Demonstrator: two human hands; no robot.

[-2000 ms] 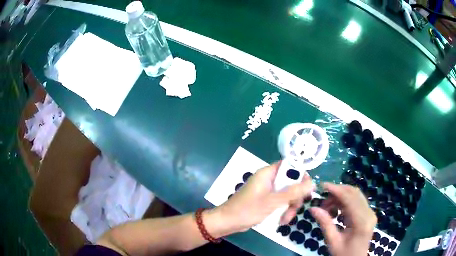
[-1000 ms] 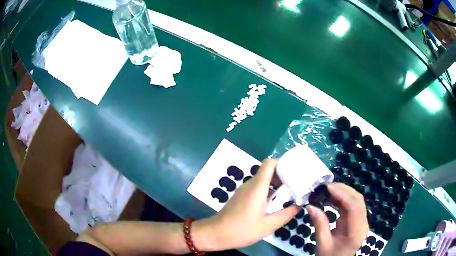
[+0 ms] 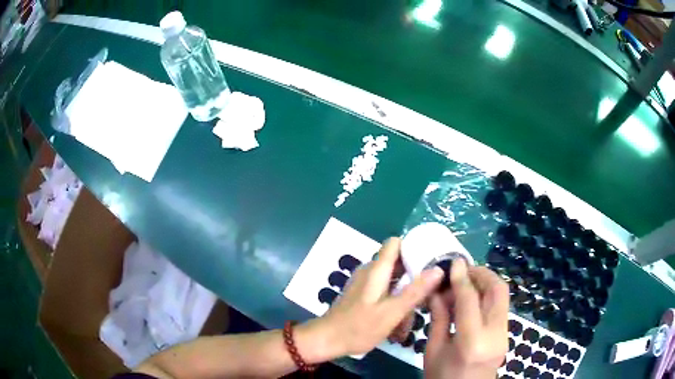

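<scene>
A white handheld fan body [image 3: 427, 244] is held above the table, its round head tilted with the open end towards my right hand. My left hand [image 3: 370, 300] grips it, with the thumb at the opening. My right hand [image 3: 470, 318] presses a black round cap [image 3: 445, 271] at the opening with its fingertips. The fan's handle is mostly hidden by my left hand. Below my hands lies a white backing sheet [image 3: 314, 270] with rows of black pads [image 3: 544, 348], partly covered by my hands.
Black caps [image 3: 555, 252] lie in a dense block beside crinkled clear film [image 3: 459, 196]. Small white parts [image 3: 360, 172], a cloth wad [image 3: 241, 122], a bottle [image 3: 194, 70] and white sheets [image 3: 126, 118] lie further left. A carton [image 3: 78, 274] holds white bundles [image 3: 152, 307]. Another unit [image 3: 633, 349] lies far right.
The fan body has turned from face-up, handle showing, to tilted with its opening towards my right hand. My right hand has closed in on the opening with a black cap.
</scene>
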